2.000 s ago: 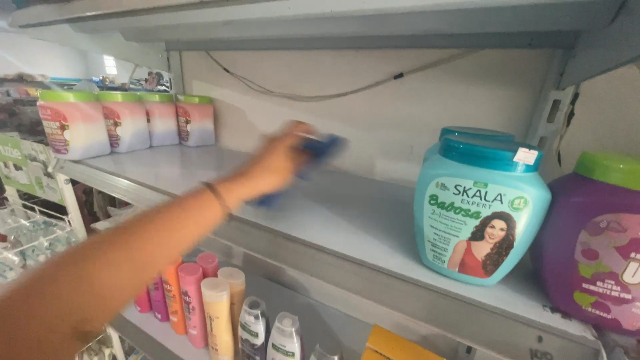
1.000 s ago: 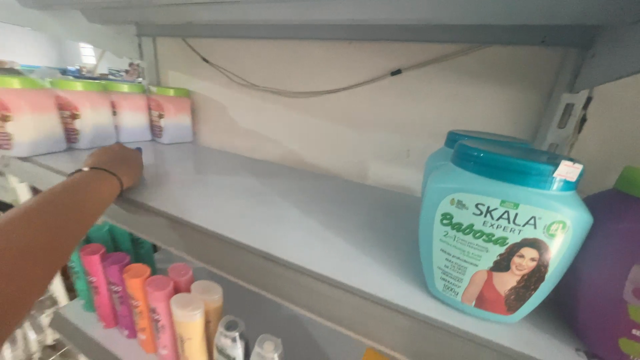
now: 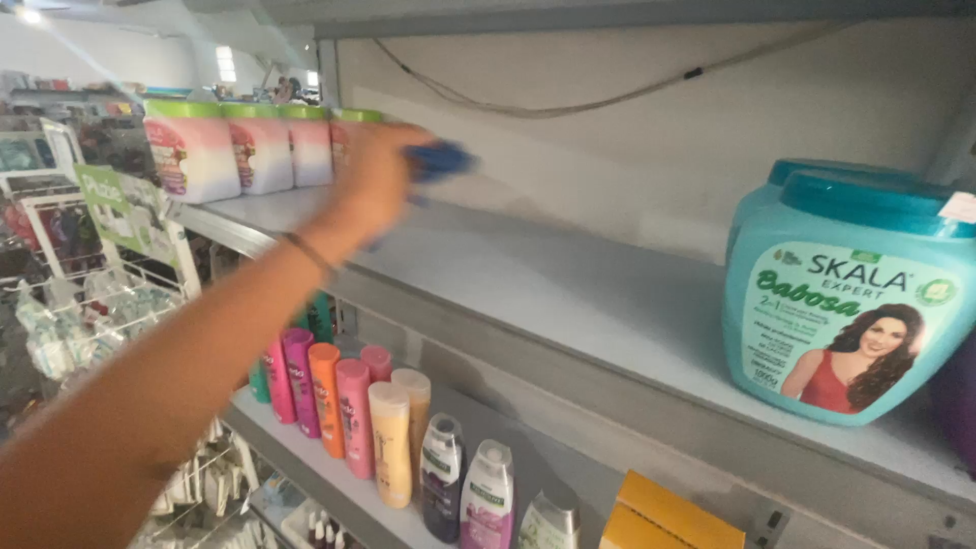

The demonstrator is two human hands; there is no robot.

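My left hand (image 3: pixel 374 183), blurred by motion and with a dark band at the wrist, is shut on a blue cloth (image 3: pixel 442 160). It is over the left part of a grey metal shelf (image 3: pixel 534 267), in front of the rightmost of several pink-and-white jars with green lids (image 3: pixel 259 152). Part of that jar is hidden behind the hand. Large teal Skala cream jars (image 3: pixel 846 305) stand at the shelf's right end, one behind the other. My right hand is not in view.
On the lower shelf stand colourful bottles (image 3: pixel 354 419), Palmolive bottles (image 3: pixel 488 496) and a yellow box (image 3: pixel 663 518). A cable (image 3: pixel 534 113) hangs along the back wall. A purple container (image 3: pixel 957 404) is at the right edge. Wire racks (image 3: pixel 99 320) with packets stand at left.
One second ago my left hand was low at the shelf's front edge near the green-lidded jars; now it is raised and farther right, with the blue cloth showing.
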